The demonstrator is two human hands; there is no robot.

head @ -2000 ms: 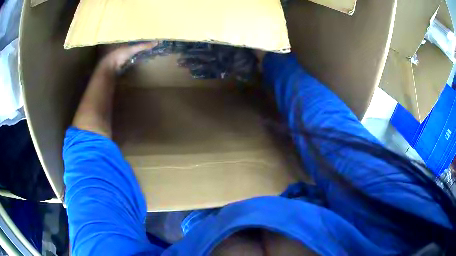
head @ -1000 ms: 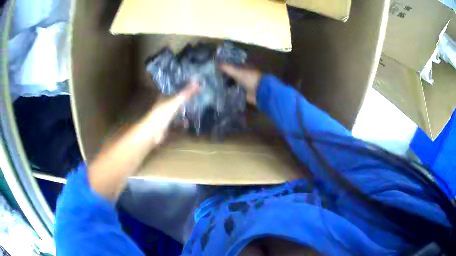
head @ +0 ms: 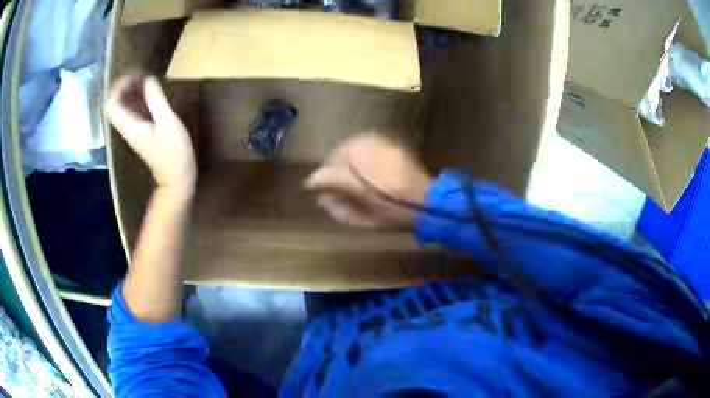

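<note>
A large brown shipping carton (head: 475, 132) stands open in front of me. One bagged black accessory (head: 271, 128) lies alone inside it, left of centre. My left hand (head: 152, 128) is raised by the carton's left wall, thumb and fingers apart, empty. My right hand (head: 370, 179) is blurred over the carton's near right part, fingers bent and apart, with nothing visible in it. Neither hand touches the accessory. More bagged black parts (head: 342, 6) show behind the raised flap (head: 296, 50), cut off by the top edge.
White wrapped material (head: 66, 116) lies at left beyond a curved pale bench edge (head: 47, 311). At right stands another open brown carton (head: 607, 140) with clear plastic in it, above a blue tote (head: 677, 233). Black cords hang across my right sleeve.
The bundle of bagged black parts between my hands is gone from them, and one lies in the carton. My hands have moved apart. Black parts now show behind the flap.
</note>
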